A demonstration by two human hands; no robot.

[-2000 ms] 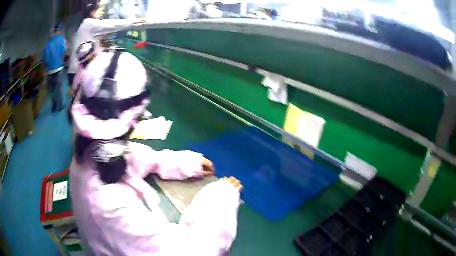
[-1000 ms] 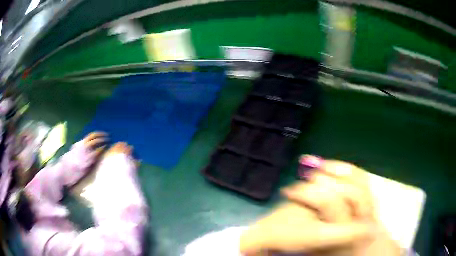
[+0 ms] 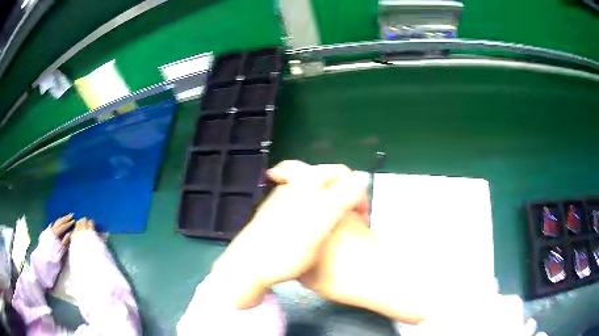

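Note:
My left hand (image 3: 282,230) and my right hand (image 3: 354,269) are together in the middle foreground, overlapping and blurred. I cannot tell whether anything is between them. A white paper sheet (image 3: 433,230) lies just right of my hands, partly behind my right hand and sleeve. A thin dark pen (image 3: 372,187) seems to lie along its left edge, mostly hidden. An empty black foam tray (image 3: 222,154) with two rows of pockets stands lengthwise left of and beyond my hands. Another foam tray (image 3: 533,252) at the right edge holds several watch units with reddish, shiny faces.
A blue mat (image 3: 111,170) lies at the left. A neighbouring worker's hands and pink sleeves (image 3: 98,275) rest at the lower left. A metal rail (image 3: 420,46) runs along the green back panel, with a clear box (image 3: 420,20) and papers (image 3: 105,85) on it.
The view has swung right and down from the neighbouring worker to the bench before me. My hands have come into view, and the filled tray now shows at the right.

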